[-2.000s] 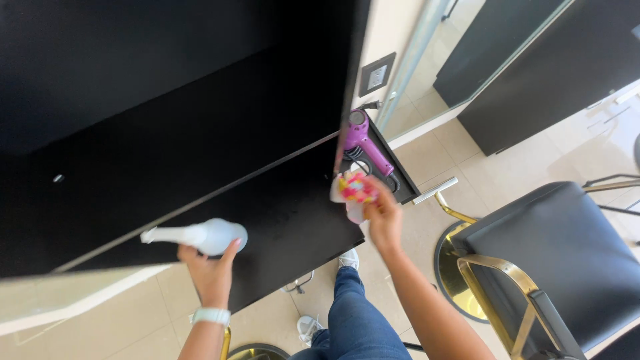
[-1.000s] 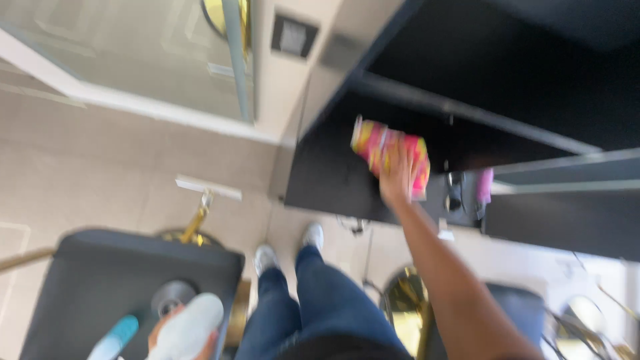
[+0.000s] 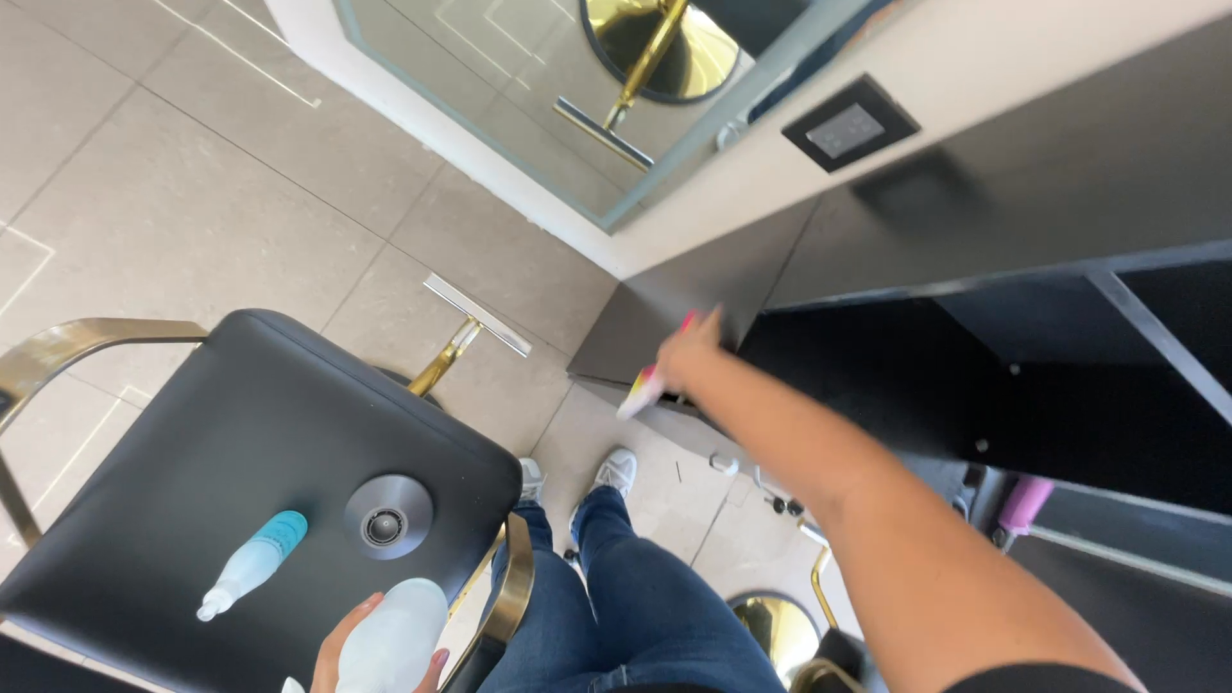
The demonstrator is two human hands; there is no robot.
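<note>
My left hand [image 3: 337,640] grips a translucent white bottle [image 3: 393,635] at the lower middle, above the seat edge of a black salon chair [image 3: 289,414]. My right hand [image 3: 691,358], blurred, holds a pink and yellow cloth [image 3: 643,385] at the near corner of a dark cabinet [image 3: 693,298]; most of the cloth is hidden by the hand. A white and teal bottle [image 3: 252,566] lies on the chair seat beside a round grey diffuser-like attachment [image 3: 389,517].
A glass-like mirror panel [image 3: 500,77] and a wall socket plate [image 3: 851,123] are ahead. Brass armrests [image 3: 510,587] flank the chair, and its footrest [image 3: 476,315] juts toward the cabinet. A pink-purple hair dryer [image 3: 1026,502] sits at the right.
The view has swung strongly leftward over the chair. My right hand has moved with the cloth from the dark shelf interior to the cabinet's outer corner. My left hand still holds the white bottle.
</note>
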